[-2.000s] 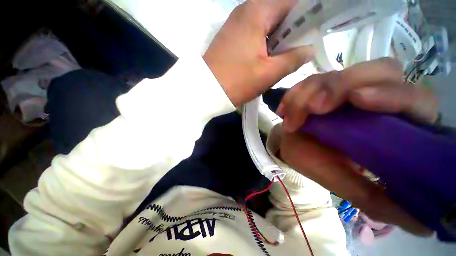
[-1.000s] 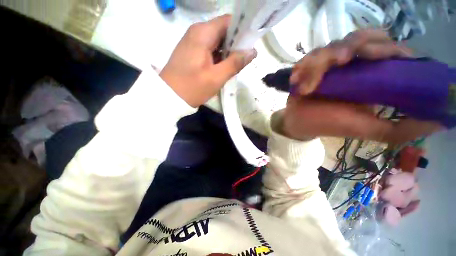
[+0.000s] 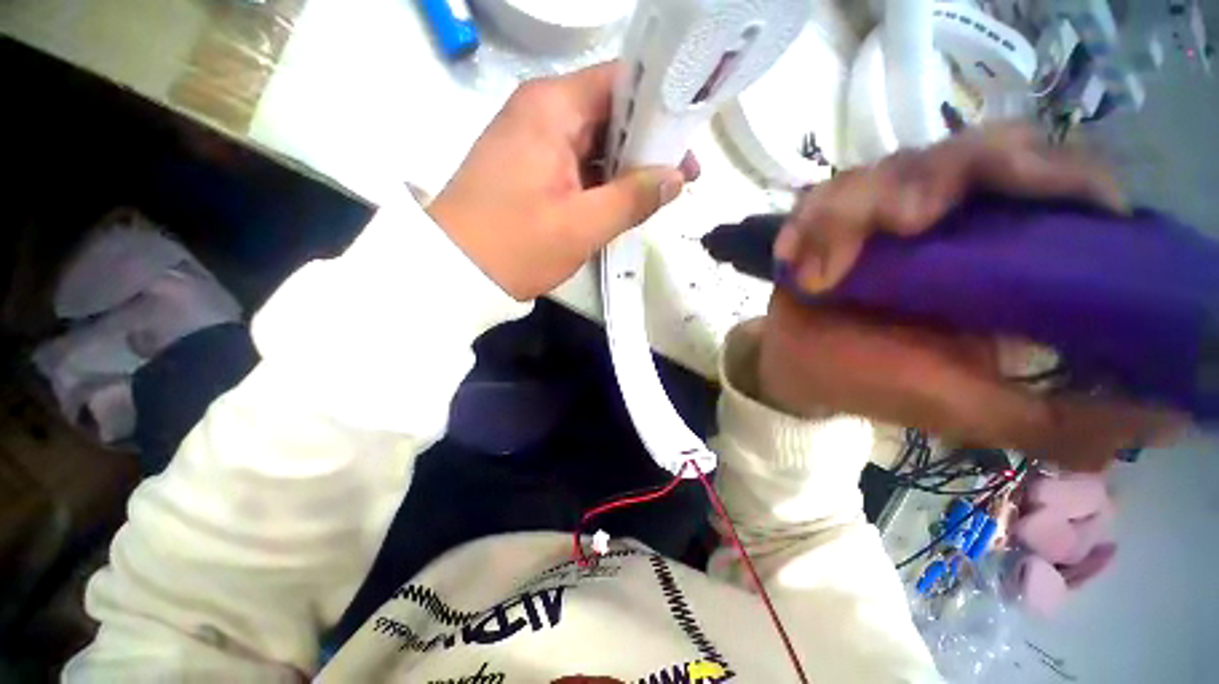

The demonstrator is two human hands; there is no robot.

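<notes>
My left hand [image 3: 555,181] grips a long curved white neck fan housing [image 3: 648,381] around its upper part. The wider rounded end with slotted vents is at the top. The slim end hangs over my lap, with red lead wires [image 3: 738,541] coming out of it and a small white connector on one. My right hand [image 3: 936,281] is shut on the purple electric screwdriver [image 3: 1003,267], whose black nose points left towards the housing without touching it. Both the right hand and the screwdriver are blurred. The bit cannot be made out.
Half-built white neck fans [image 3: 898,80] lie on the bench beyond my hands. A white tape roll [image 3: 562,11] and a blue stick [image 3: 449,24] are at the top. Dark wires, blue cylinders [image 3: 965,529] and pink pieces [image 3: 1065,515] are at the lower right.
Over the two seconds, the housing and my left hand moved left, away from the screwdriver nose. In the last second, the housing turned its rounded face more into view and the screwdriver shifted slightly down.
</notes>
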